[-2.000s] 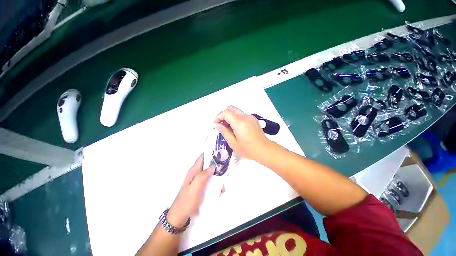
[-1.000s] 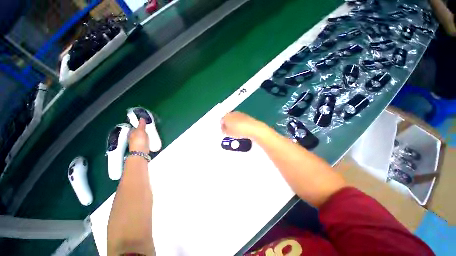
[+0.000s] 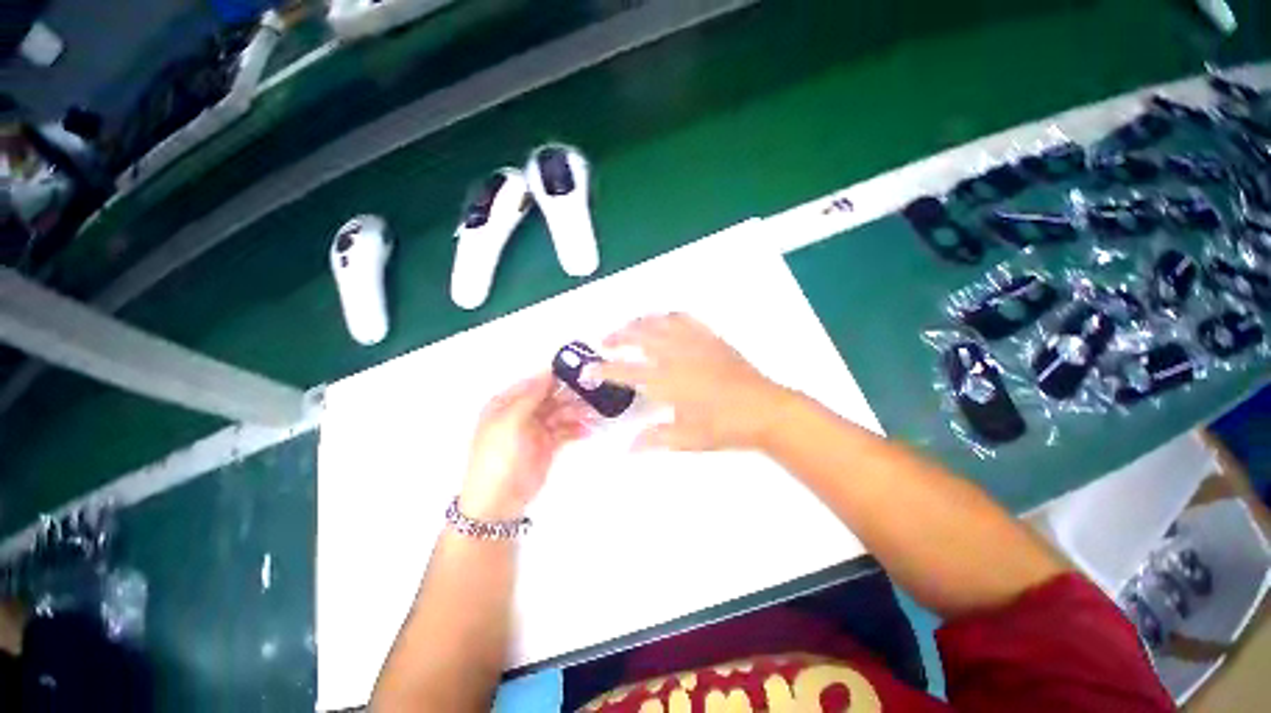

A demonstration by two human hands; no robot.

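Note:
A black front panel [image 3: 595, 379] with a round opening is held tilted above the white work sheet [image 3: 418, 585]. My left hand [image 3: 513, 443], with a bracelet at the wrist, is at its lower left side and touches it with the fingertips. My right hand [image 3: 683, 383] is at its right side, with fingers over its lower right part. Any thin film between the fingertips is too small to tell. Three white handheld units [image 3: 566, 209] lie on the green conveyor belt beyond the sheet, two of them close together.
Bagged black panels [image 3: 1071, 348] are spread on the green bench at right. A white tray [image 3: 1210, 585] with dark parts is below the bench edge at lower right. A pale rail [image 3: 153, 348] crosses at left. Another white unit [image 3: 1217, 13] shows at the top right.
My left hand has let go of the white unit on the belt and come back over the sheet. The black panel has been lifted off the sheet between both hands. The camera view has shifted.

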